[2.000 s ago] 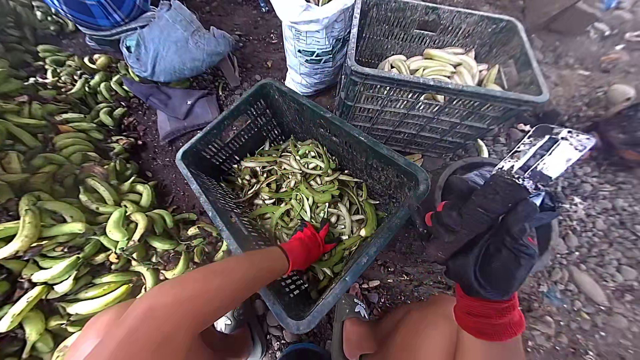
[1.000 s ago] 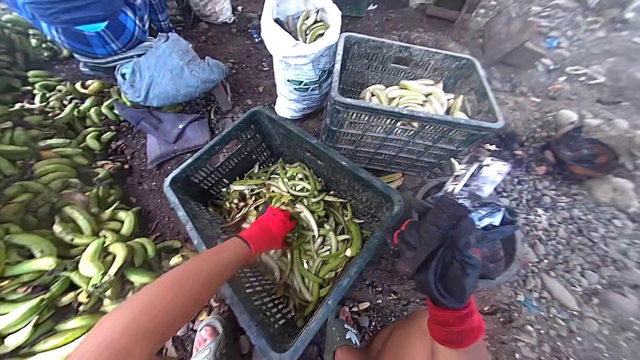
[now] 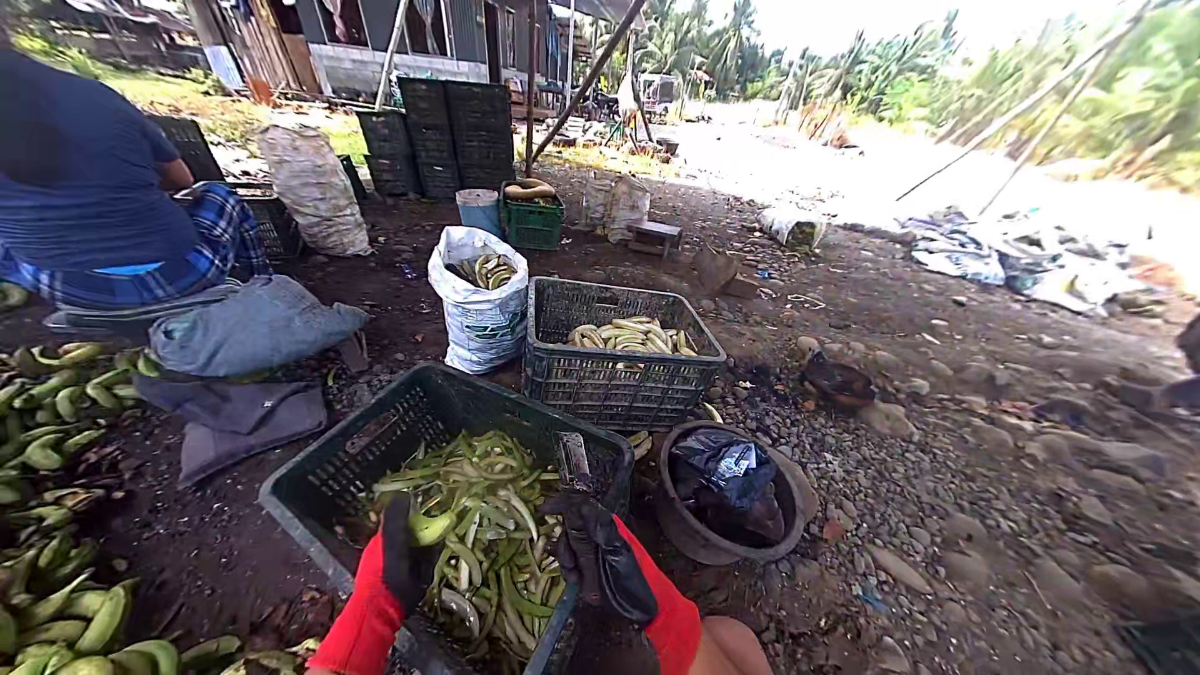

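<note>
My left hand (image 3: 398,562), in a red and black glove, holds a green banana (image 3: 431,528) over a dark plastic crate (image 3: 314,511). Long green peels (image 3: 502,525) lie heaped in that crate. My right hand (image 3: 605,562), gloved the same way, grips a flat metal-bladed tool (image 3: 574,459) that points up near the crate's right side; its handle is hidden in the glove. Behind stands a second crate (image 3: 619,389) with peeled bananas (image 3: 637,336) in it. Unpeeled green bananas (image 3: 103,609) cover the ground at the left.
A round tub (image 3: 802,497) with a black plastic bag stands right of the peel crate. A white sack (image 3: 483,323) of bananas is behind it. Grey cloths (image 3: 253,328) lie on the left, by a seated person (image 3: 94,187). Stones and stacked crates (image 3: 455,136) are farther off.
My left hand has come out of the peels and now holds a banana. My right hand and the tool have moved from beside the tub to the crate. The view has tilted up.
</note>
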